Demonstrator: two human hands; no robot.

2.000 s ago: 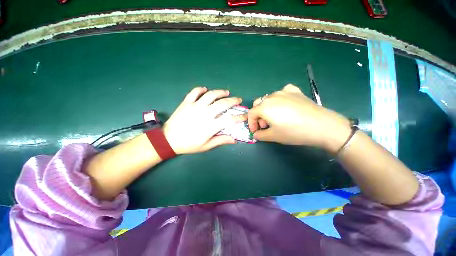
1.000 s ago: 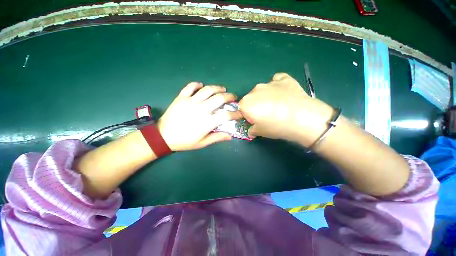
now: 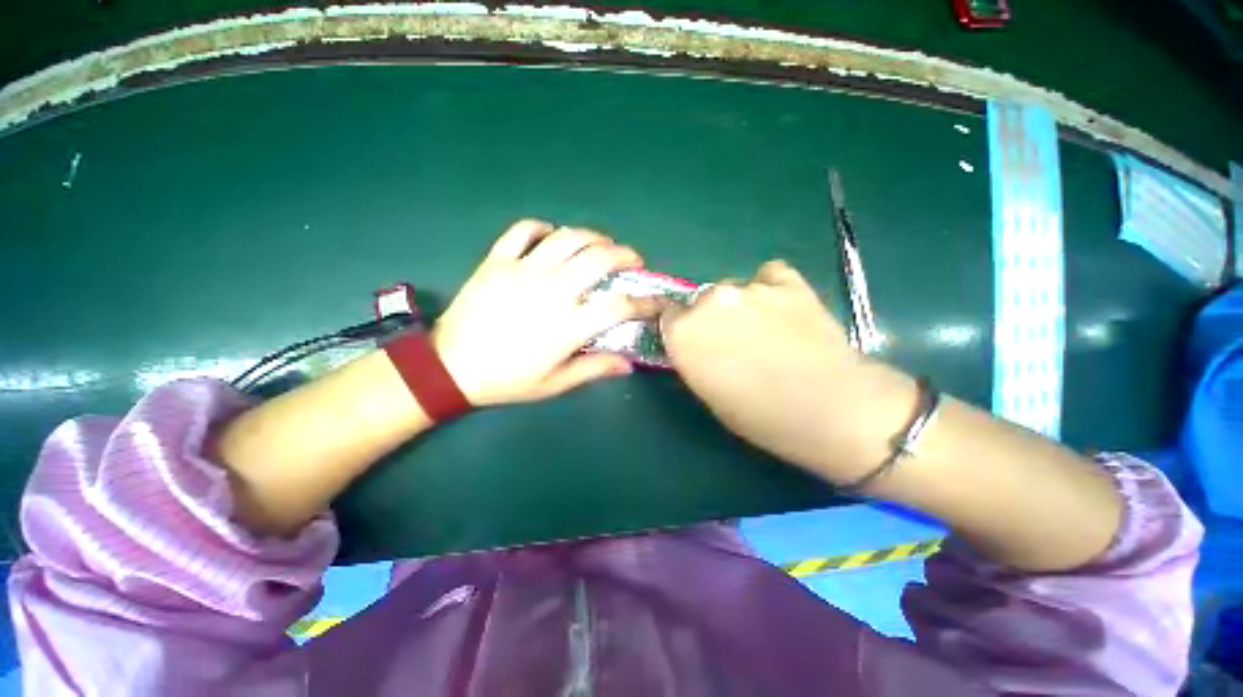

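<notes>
A red-rimmed phone unit (image 3: 620,336), silver-white with some green inside, lies on the dark green mat between my hands. My left hand (image 3: 525,320) lies over its left part, with the fingers and thumb around its edges. My right hand (image 3: 757,347) is over its right end, fingers curled down onto it. The right fingertips are hidden, so I cannot tell whether they pinch a small part. A dark red strap (image 3: 427,377) is on my left wrist and a thin bracelet (image 3: 916,426) on my right.
Silver tweezers (image 3: 852,266) lie just beyond my right hand. A pale blue strip (image 3: 1026,259) lies right of them. A red-and-white block (image 3: 395,302) with black cord is left of my left wrist. Behind the worn pale edge (image 3: 545,33), another red-rimmed unit (image 3: 980,12) is at the top right.
My right hand has shifted lower and its wrist has turned, showing more of the unit's red upper edge. My left hand stays nearly still. Red-rimmed units behind the edge have moved or left view.
</notes>
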